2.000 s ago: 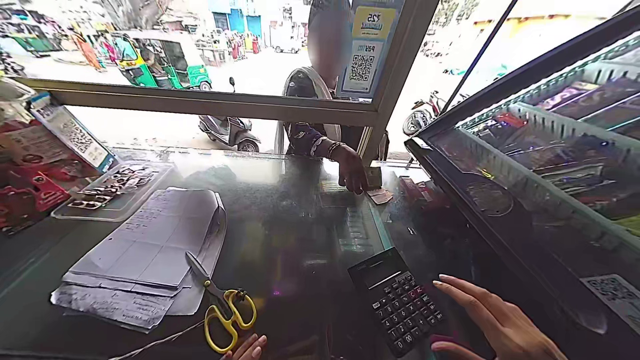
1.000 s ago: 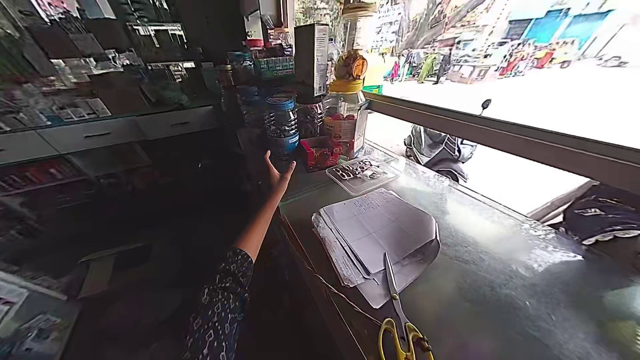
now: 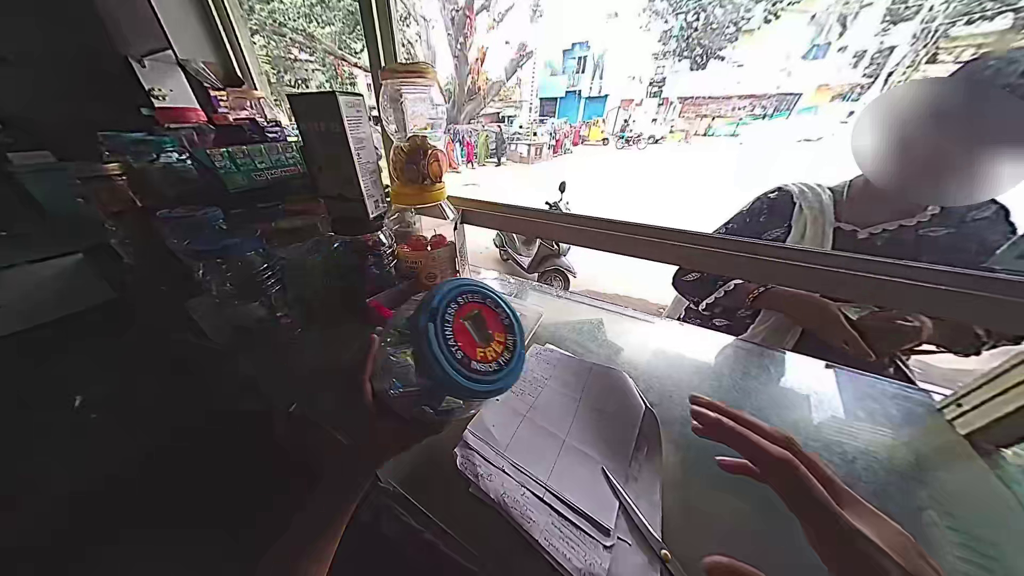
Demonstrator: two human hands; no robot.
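Note:
My left hand point(image 3: 392, 408), dim and partly hidden, is around a clear plastic jar point(image 3: 400, 364) with a blue screw lid, tilted so that the lid faces me. The jar is above the left edge of a stack of written paper sheets point(image 3: 560, 416) on the glass counter. Scissors point(image 3: 638, 512) lie on the sheets, their handles out of view. My right hand point(image 3: 784, 472) is over the counter to the right of the papers, fingers apart, with nothing in it.
Stacked jars with yellow lids point(image 3: 420, 192), a dark box point(image 3: 340, 152) and other jars stand at the back left. A window rail point(image 3: 720, 260) runs along the counter's far side. Beyond it a person point(image 3: 872, 232) stands with hands low by the rail.
My left hand, reaching to the blue-lidded jars a second ago, now holds one near the papers. My right hand has come back into view. The view has swung left, then partly back right.

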